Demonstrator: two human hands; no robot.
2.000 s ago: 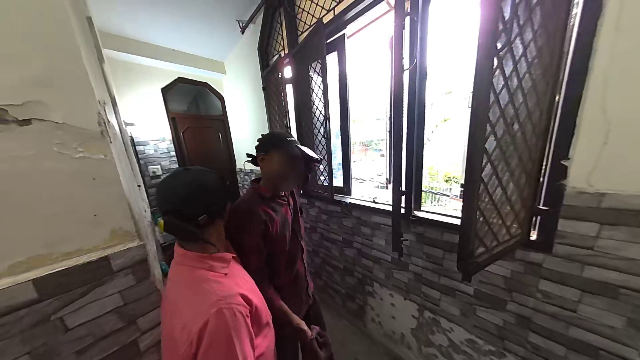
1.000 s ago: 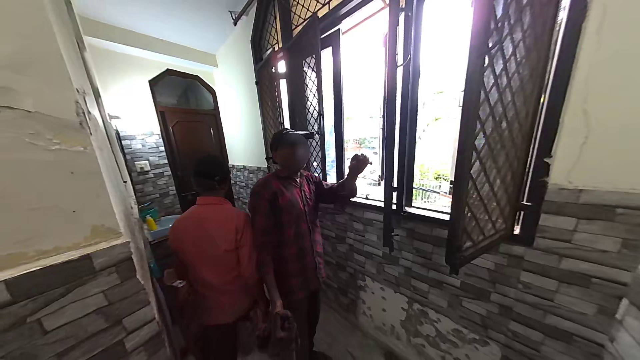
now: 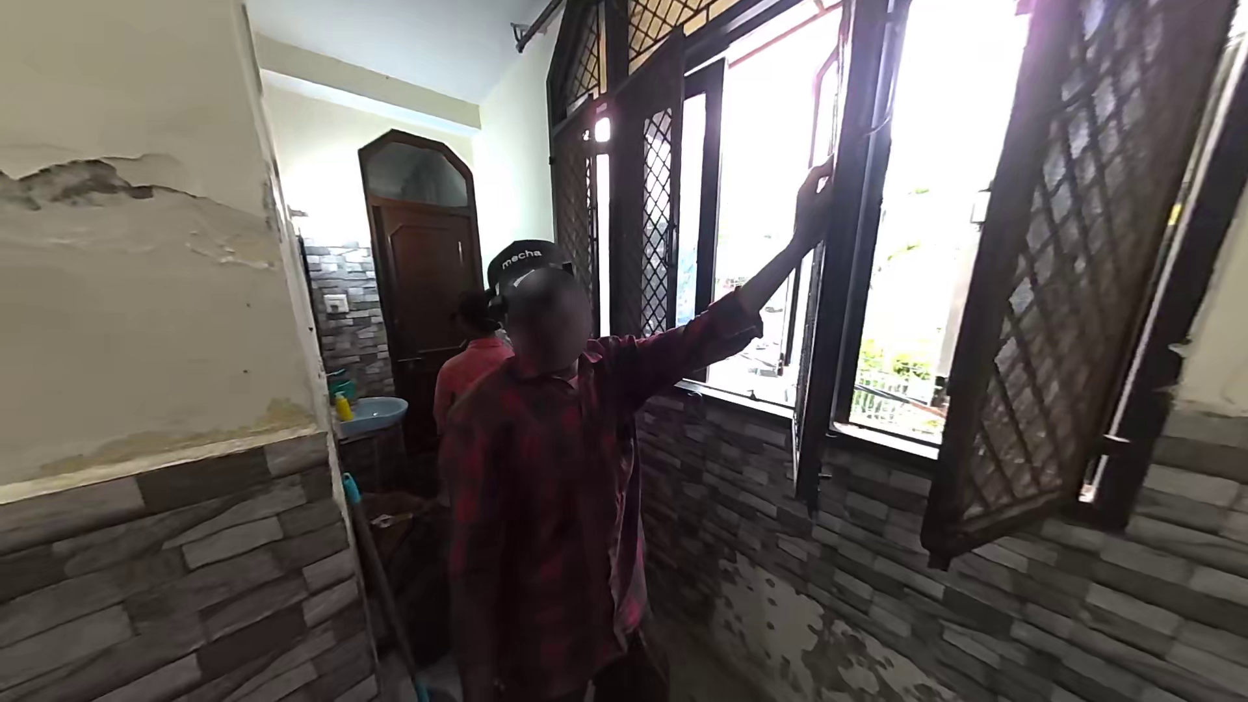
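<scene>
Neither my left hand nor my right hand shows in the head view, so what they hold or touch cannot be told. In front of me stands a person in a dark red plaid shirt (image 3: 546,487) and a black cap (image 3: 526,259). That person's raised hand (image 3: 814,195) is at the edge of a dark window casement (image 3: 848,253); whether it grips the edge is unclear. Behind, a second person in a red shirt (image 3: 466,370) is partly hidden. On the right, a lattice window shutter (image 3: 1063,273) stands swung into the room.
A blue washbasin (image 3: 372,417) with a yellow bottle (image 3: 343,407) is at the back left, near a brown wooden door (image 3: 429,283). A long handle (image 3: 375,556) leans by the near wall corner. Stone-pattern tiles (image 3: 244,546) cover the lower walls, and the left plaster (image 3: 136,312) is cracked.
The person in plaid has come nearer and now reaches up to the casement; a second ago the raised hand was lower. The person in red has moved back behind them.
</scene>
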